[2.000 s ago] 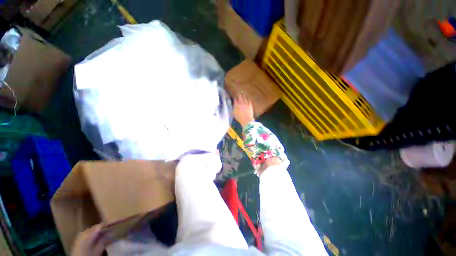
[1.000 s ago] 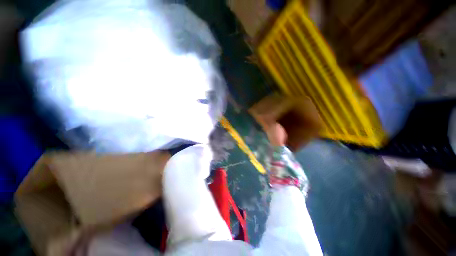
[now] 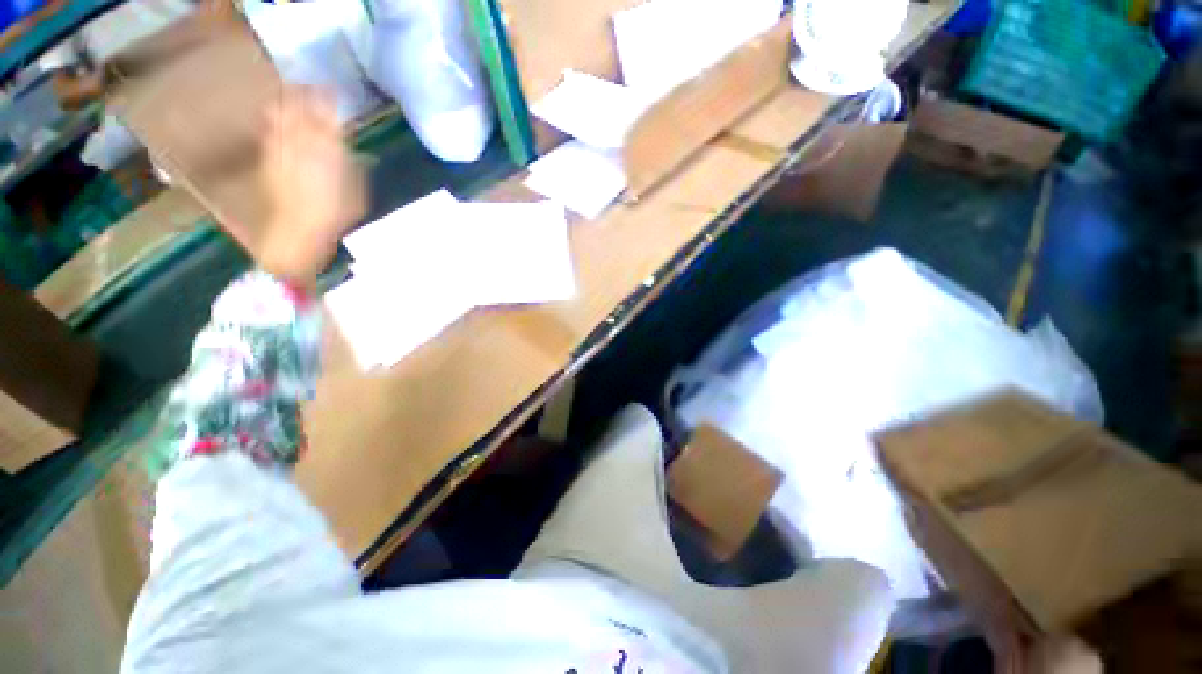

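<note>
My left hand (image 3: 310,184) is raised over the far left part of the bench, blurred, with fingers extended and nothing visible in it. It is beside a brown cardboard piece (image 3: 198,119); contact cannot be told. My right hand (image 3: 1055,654) is at the bottom right edge, partly cut off, holding the lower side of a brown carton (image 3: 1041,500) that has a dark line across its face. This carton overlaps the large clear plastic bag (image 3: 870,356) of white pieces on the floor. A small brown cardboard block (image 3: 722,487) shows near my knees.
The cardboard-covered bench (image 3: 409,435) runs diagonally with a dark edge. White sheets (image 3: 461,263) lie on it, beside an upright cardboard piece (image 3: 712,99) and a white roll-like object (image 3: 846,40). A green basket (image 3: 1061,66) is at the upper right.
The view has swung left to the bench. My left hand has moved from the carton at my lap to over the bench. My right hand has lifted a carton from beside the yellow crate.
</note>
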